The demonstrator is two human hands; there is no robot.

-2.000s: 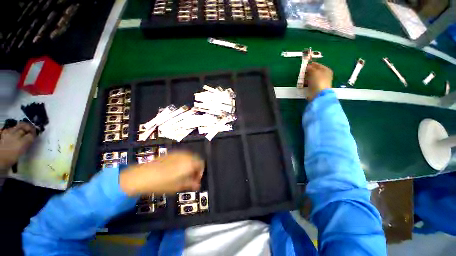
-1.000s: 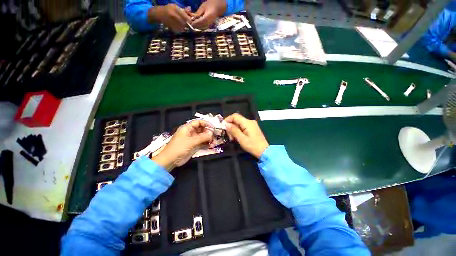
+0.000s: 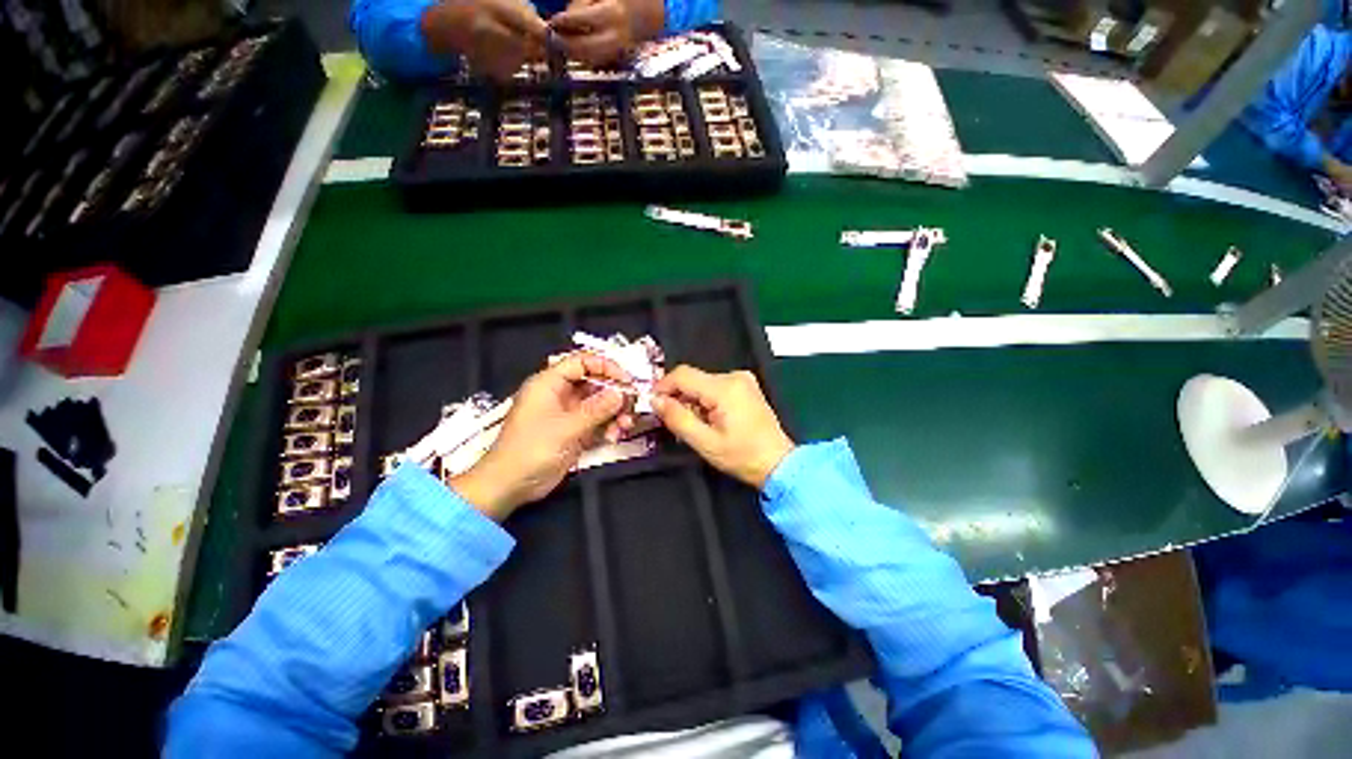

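Observation:
My left hand [image 3: 552,427] and my right hand [image 3: 724,421] meet over the upper middle of the black compartment tray [image 3: 653,593]. Their fingertips pinch a small pale part [image 3: 632,392] between them; its details are hidden by the fingers. A loose pile of white strip parts [image 3: 460,433] lies in the tray beside and under my hands. Small modules [image 3: 312,433] with pale rims and dark centres stand in the left compartments. More modules [image 3: 540,709] lie in a near compartment.
Single strips with module ends [image 3: 915,272] lie on the green conveyor [image 3: 519,245]. Across it are a coworker's hands over a second black tray [image 3: 593,181] and a clear plastic bag [image 3: 867,119]. A red box [image 3: 89,322] is left, a fan [image 3: 1234,445] right.
My right hand has come from the belt to meet my left over the pile. Since one second ago both hands have stayed together, fingertips closer. The view has shifted slightly.

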